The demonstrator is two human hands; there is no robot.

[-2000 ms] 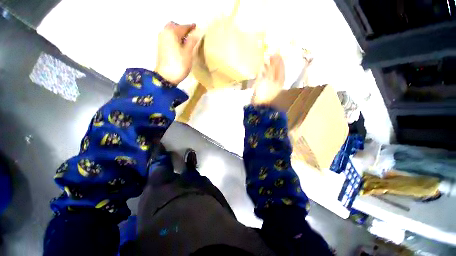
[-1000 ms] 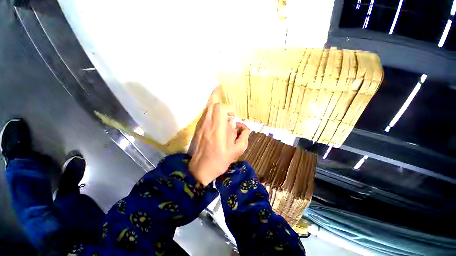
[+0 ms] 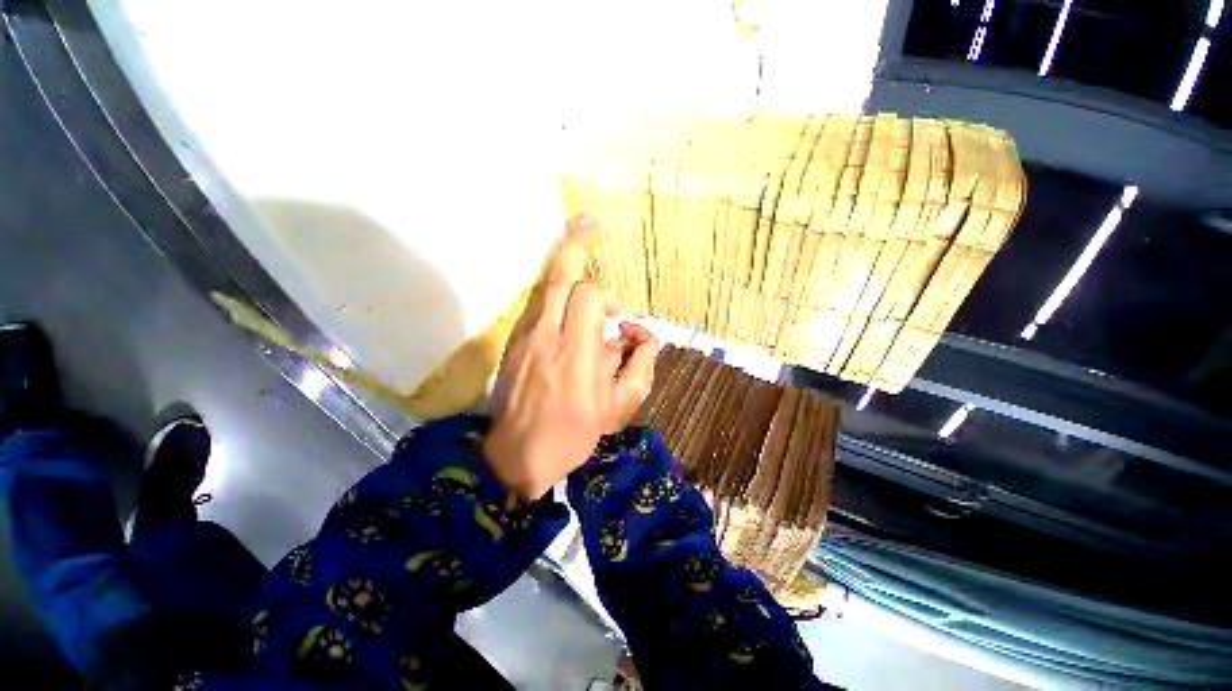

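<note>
A thick fanned stack of yellow-tan blanks (image 3: pixel 811 243) stands on the white table. A smaller stack of brown blanks (image 3: pixel 743 432) is beside it, nearer my body. My left hand (image 3: pixel 561 385) is at the left end of the yellow-tan stack. Its index finger is stretched out and touches the stack's edge, and the other fingers are bent. I see nothing held in it. My right sleeve reaches up beside it, but my right hand is mostly or fully hidden behind my left hand.
The white table (image 3: pixel 338 135) has a curved metal rim. A yellow-tan strip (image 3: pixel 459 378) lies over its near edge. Dark glossy surfaces with light reflections are at the right, with teal sheeting (image 3: pixel 946 594) at lower right. A person's legs and dark shoes (image 3: pixel 176 452) show at lower left.
The view has swung from the earlier tan pieces to the two stacks. My hands, first apart, are now together at the yellow-tan stack. Over the last second little has moved.
</note>
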